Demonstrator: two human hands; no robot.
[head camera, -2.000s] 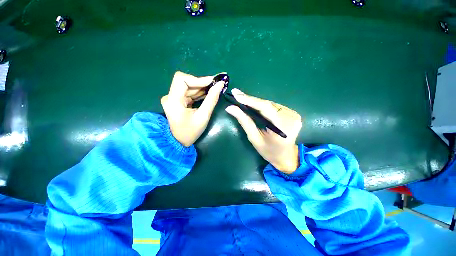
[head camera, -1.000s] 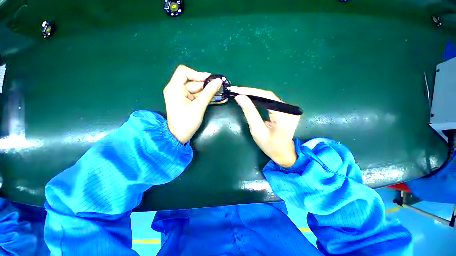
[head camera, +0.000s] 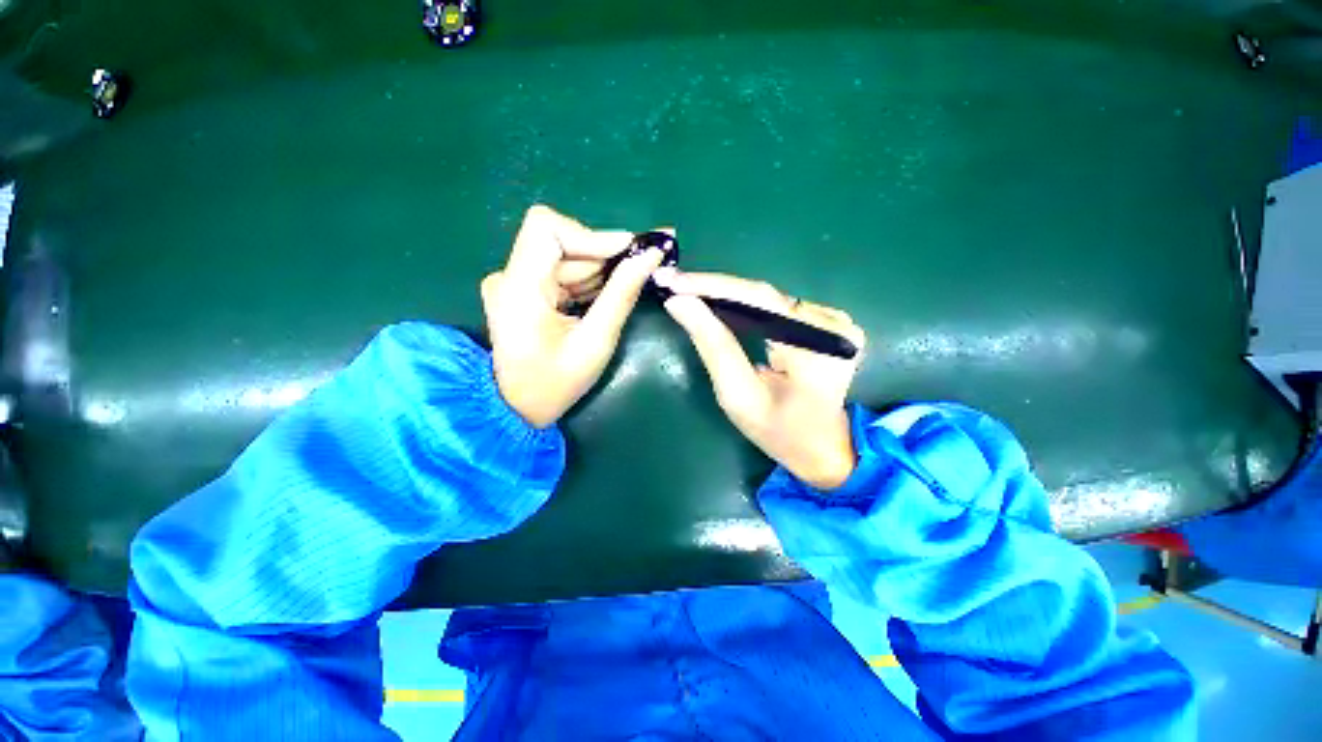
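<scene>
My left hand (head camera: 554, 316) pinches a small round black unit (head camera: 657, 248) between thumb and fingers above the green belt. The unit is seen partly edge-on, with pale spots on it, and is partly hidden by the fingertips. My right hand (head camera: 768, 355) holds a slim black hand tool (head camera: 783, 328), likely tweezers. Its tip end meets the lower right side of the unit, and its back end points right. The tip itself is hidden between the fingertips.
On the glossy green belt (head camera: 928, 189), round black units lie at the far side: one with a yellow centre (head camera: 452, 19), one at far left (head camera: 106, 93), one at far right (head camera: 1251, 51). A grey-white box (head camera: 1290, 276) stands at the right edge. Another blue sleeve shows lower left.
The waiting units have shifted left along the belt, and one at the top has left view. My left hand has tilted the unit more edge-on. The tool has changed angle slightly; both hands keep their holds.
</scene>
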